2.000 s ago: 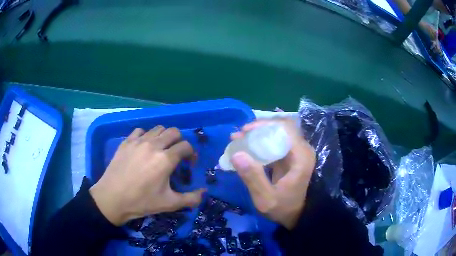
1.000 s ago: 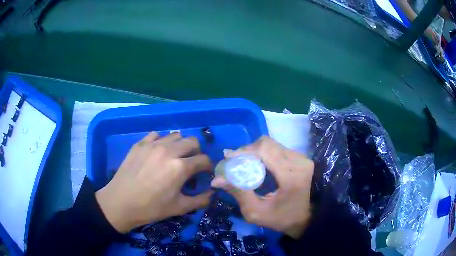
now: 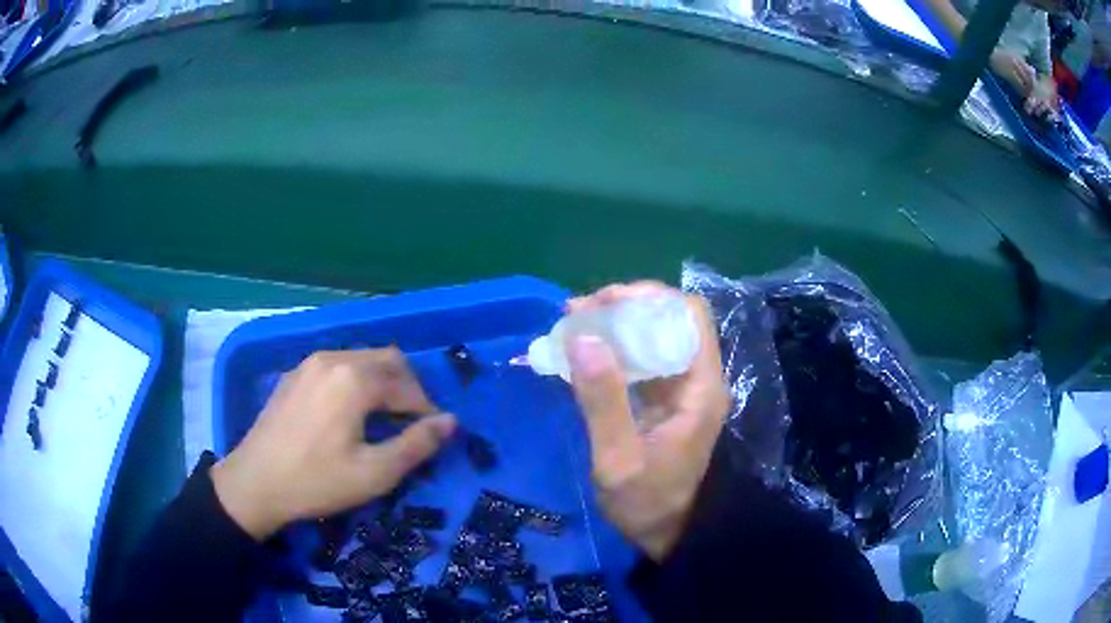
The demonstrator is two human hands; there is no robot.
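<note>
The blue tray [image 3: 402, 304] lies in front of me with many small black plastic parts [image 3: 487, 542] heaped in its near half. A single part [image 3: 461, 359] lies near the far wall and another [image 3: 481, 452] just right of my left hand. My right hand [image 3: 652, 426] holds the translucent white squeeze bottle [image 3: 634, 337] tilted over the tray, its narrow tip pointing left. My left hand [image 3: 335, 432] is over the tray's left part, fingers curled and thumb extended. Something dark shows under its fingers; I cannot tell whether it is held.
A green belt surface [image 3: 487, 146] runs across behind, with a curved black band [image 3: 116, 104] at far left and another [image 3: 1017, 286] at right. A white-lined tray [image 3: 73, 487] is left. A bag of black parts [image 3: 841, 414] and an empty clear bag [image 3: 1005, 450] are right. A person's hand [image 3: 1029, 85] shows top right.
My hands came together over the tray, then moved apart. The bottle has tilted back to lie more sideways, its tip pointing left. A part now lies just right of my left hand.
</note>
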